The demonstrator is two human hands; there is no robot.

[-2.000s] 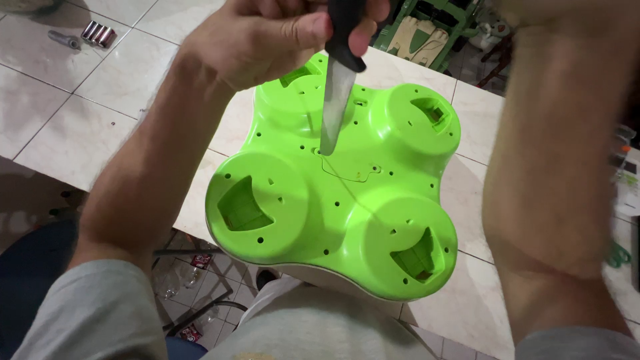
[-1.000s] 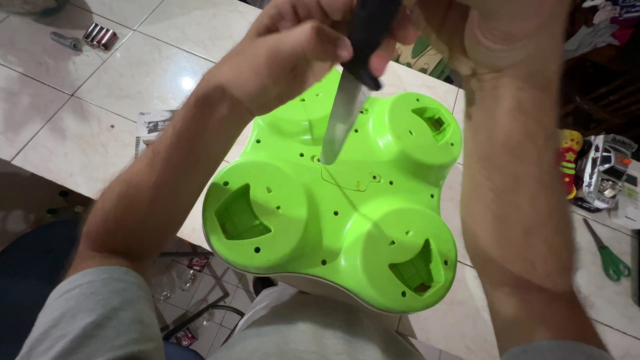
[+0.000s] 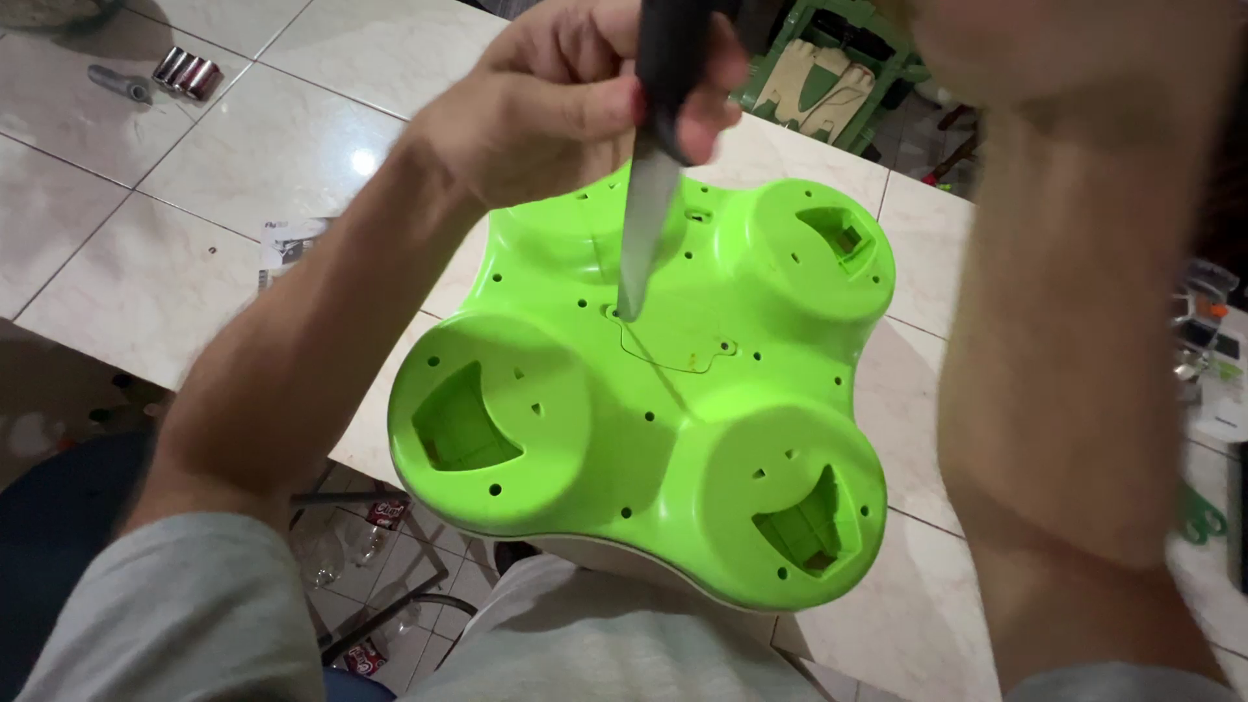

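Note:
A lime-green plastic toy base (image 3: pixel 624 390) with four round lobes lies underside up on the tiled table. My left hand (image 3: pixel 575 107) grips the black handle of a knife (image 3: pixel 648 234), whose blade points down. The blade's tip is at the screw hole on the left end of a small cover (image 3: pixel 678 336) in the middle of the base; whether it touches cannot be told. My right hand (image 3: pixel 1033 49) is raised at the top right, blurred and partly cut off by the frame, so its fingers are hidden.
Several batteries (image 3: pixel 187 74) and a grey metal piece (image 3: pixel 119 84) lie at the upper left. A printed paper (image 3: pixel 291 242) is behind my left forearm. Green-handled scissors (image 3: pixel 1199 517) lie at the right edge. A green crate (image 3: pixel 838 73) with gloves stands beyond the table.
My right hand has shifted and stays raised beside the knife. My left hand keeps the knife over the small cover throughout.

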